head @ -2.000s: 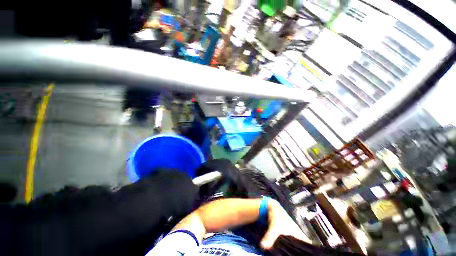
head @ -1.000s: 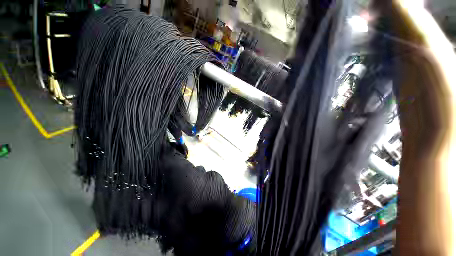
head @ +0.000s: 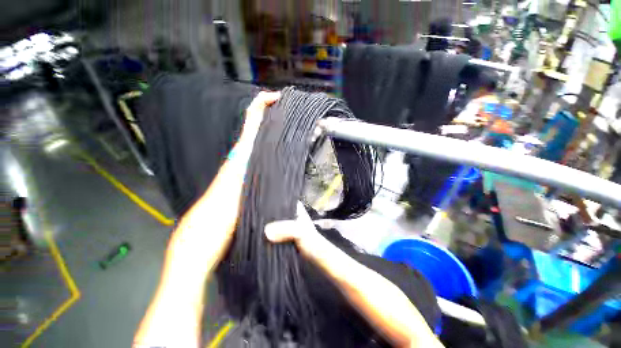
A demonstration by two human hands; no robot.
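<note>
A bundle of long black cables [head: 276,163] hangs at the near end of a pale round rail [head: 436,151], with part of it looped beyond the rail. My left hand [head: 262,103] is at the top left of the bundle, gripping it, its fingers partly hidden. My right hand [head: 293,230] holds the front of the bundle lower down, thumb across the cables and the other fingers hidden. The lower cable ends are blurred near the bottom edge.
Another black cable swath [head: 194,129] hangs behind at the left. More cables [head: 381,85] hang at the back. A blue round bin [head: 432,265] stands at right, with blue equipment [head: 565,272] beyond. Yellow lines [head: 129,194] mark the floor.
The view has swung and the rail now runs to the right. Both my hands are now on the bundle at the rail's end; a second ago only a blurred arm showed at the right edge.
</note>
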